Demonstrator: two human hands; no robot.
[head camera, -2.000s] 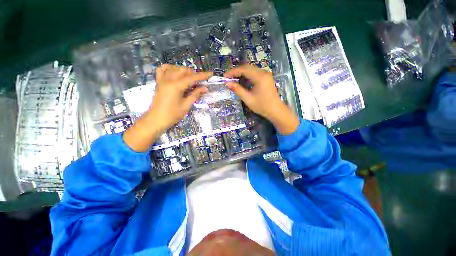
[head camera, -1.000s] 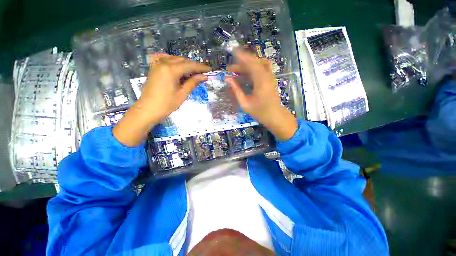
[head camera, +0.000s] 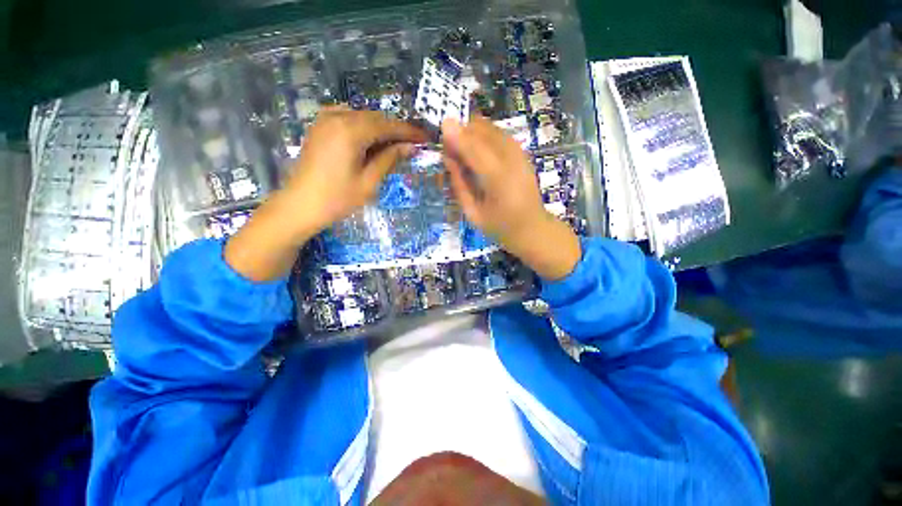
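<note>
My left hand (head camera: 341, 168) is bare, over the middle of the clear blister tray (head camera: 183, 148), its thumb and fingers pinched on a small, thin, dark piece seen edge-on. My right hand (head camera: 497, 178) is close beside it, fingertips together at the lower end of a white piece with rows of dark marks (head camera: 442, 93); it seems to hold it, but the contact is partly hidden. Beneath both hands a shiny die-cut adhesive sheet (head camera: 396, 232) lies across the tray, with blue reflections and a white dotted lower edge. Circuit boards (head camera: 420, 287) sit in the tray pockets.
Marked white sheets (head camera: 74, 217) are fanned at the left. A narrower stack with dark and silvery rows (head camera: 673, 153) lies right of the tray. A clear bag of small parts (head camera: 811, 128) is at the far right. Another person's blue sleeve (head camera: 875, 222) shows at the right edge.
The white marked piece now shows beyond my right fingertips. My right hand has come closer to my left and is less blurred. The sheet beneath looks bluer than two seconds ago.
</note>
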